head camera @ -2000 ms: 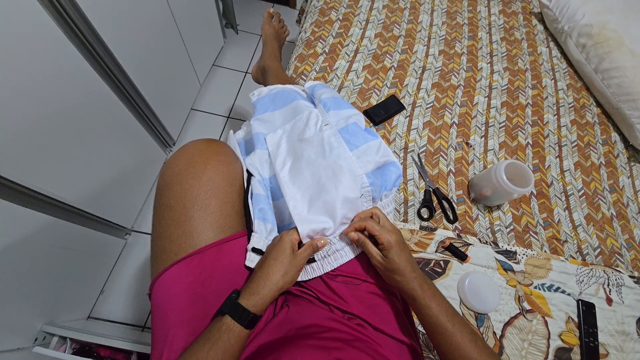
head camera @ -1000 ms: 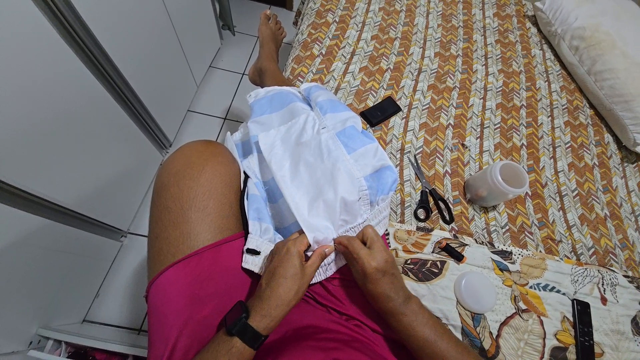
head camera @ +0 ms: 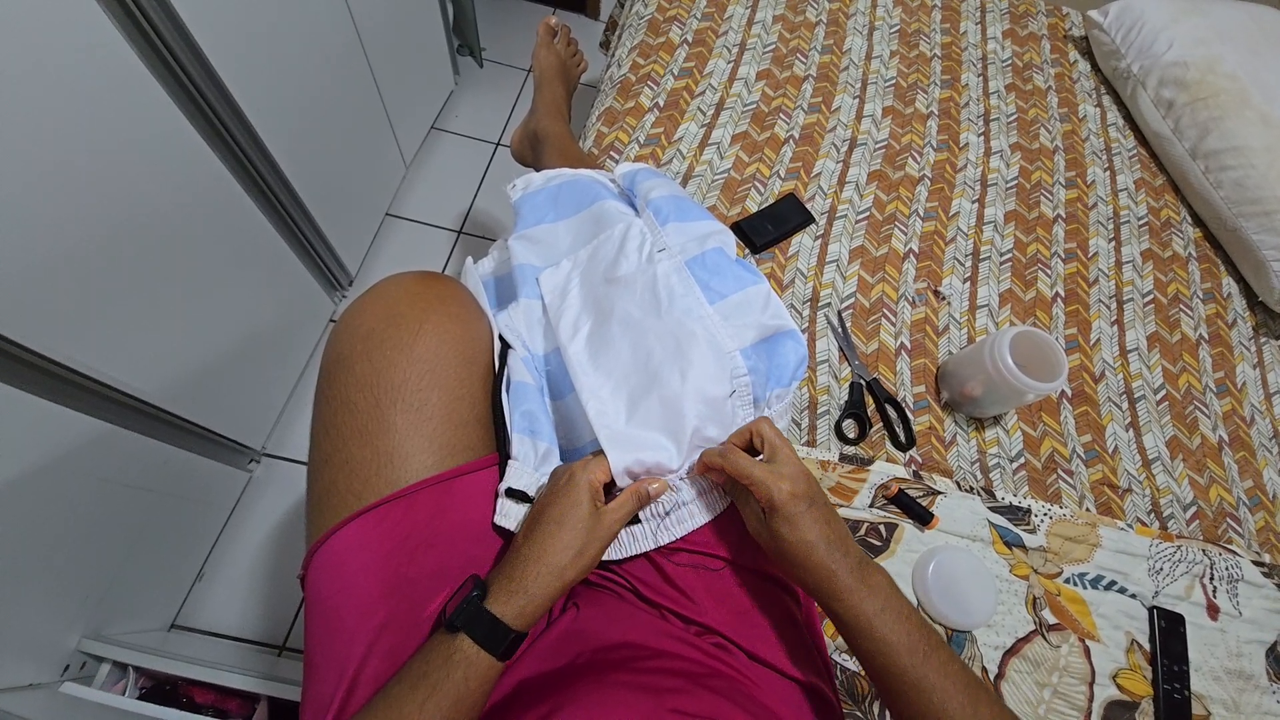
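Across my lap lie light-blue and white striped shorts [head camera: 770,300] with a gathered elastic waistband [head camera: 650,530] and a white inner pocket cloth [head camera: 640,350] on top. My left hand [head camera: 575,515] holds the waistband, its thumb lying on the fabric. My right hand [head camera: 775,490] pinches the cloth at the waistband's edge, a little to the right of the left thumb. Whether a needle is between the right fingers cannot be made out. A black cord [head camera: 500,400] runs down the shorts' left side.
On the bed are black-handled scissors [head camera: 865,390], a translucent jar [head camera: 1003,371], its round white lid [head camera: 954,587], a spool of black thread [head camera: 910,507], a black phone [head camera: 773,223], a black remote control [head camera: 1168,660] and a pillow [head camera: 1200,120]. An open drawer [head camera: 180,680] stands at lower left.
My right hand has moved slightly away from my left thumb, to the right along the waistband. Both hands stay at the waistband.
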